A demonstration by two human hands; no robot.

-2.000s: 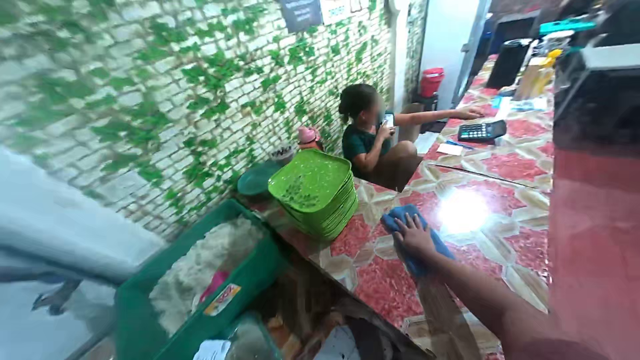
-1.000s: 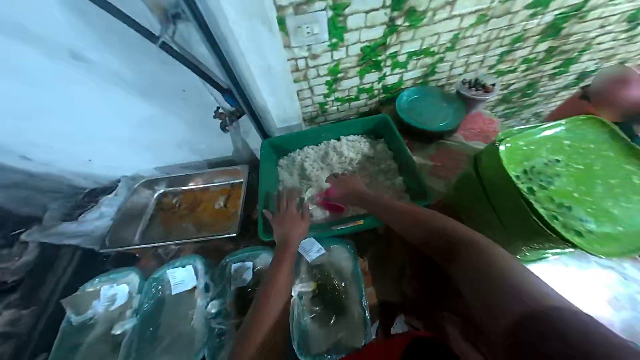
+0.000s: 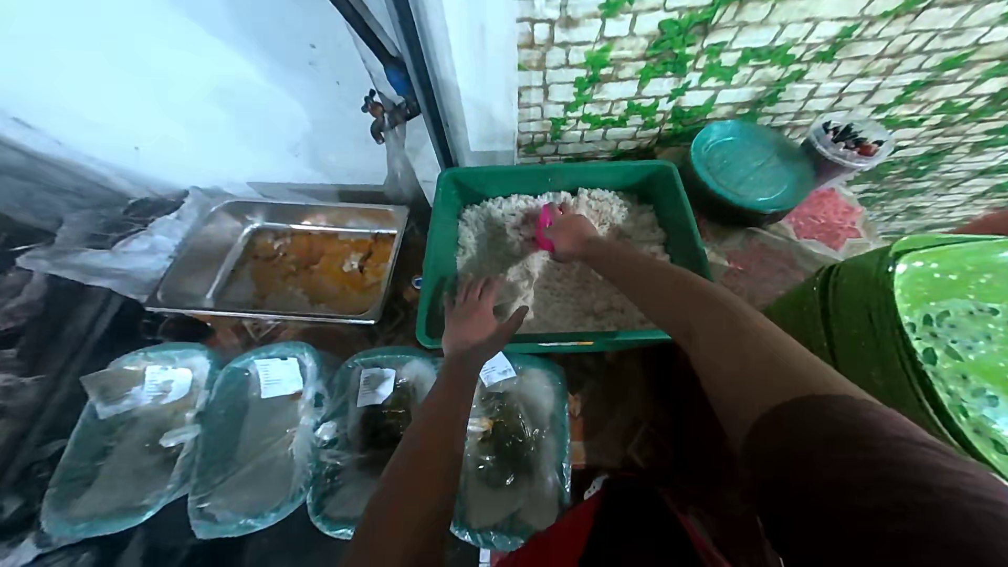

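Note:
A green plastic tub [image 3: 685,213] holds a bed of white cooked rice [image 3: 598,295]. My right hand [image 3: 571,235] grips a pink scoop [image 3: 544,227] in the upper middle of the rice. Over the tub's front left part is my left hand [image 3: 476,319], its fingers spread and nothing held; whether it touches the rice I cannot tell. Left of the tub lies a steel tray [image 3: 213,244] with orange-brown food. Several oval dishes wrapped in clear plastic stand in front, one of them a green-rimmed dish [image 3: 567,441] with a paper slip.
Stacked green plates [image 3: 969,315] stand at the right. Behind the tub's right corner are a round teal lidded container [image 3: 752,169] and a clear cup [image 3: 850,142] with utensils. A pipe with a tap [image 3: 386,114] runs down the wall, and a plastic bag [image 3: 102,260] lies at the left.
The hand that lay on a blue cloth on the table two seconds ago is off it. The view has swung to the tub. Since one second ago, my right hand and the pink scoop have moved farther back in the rice.

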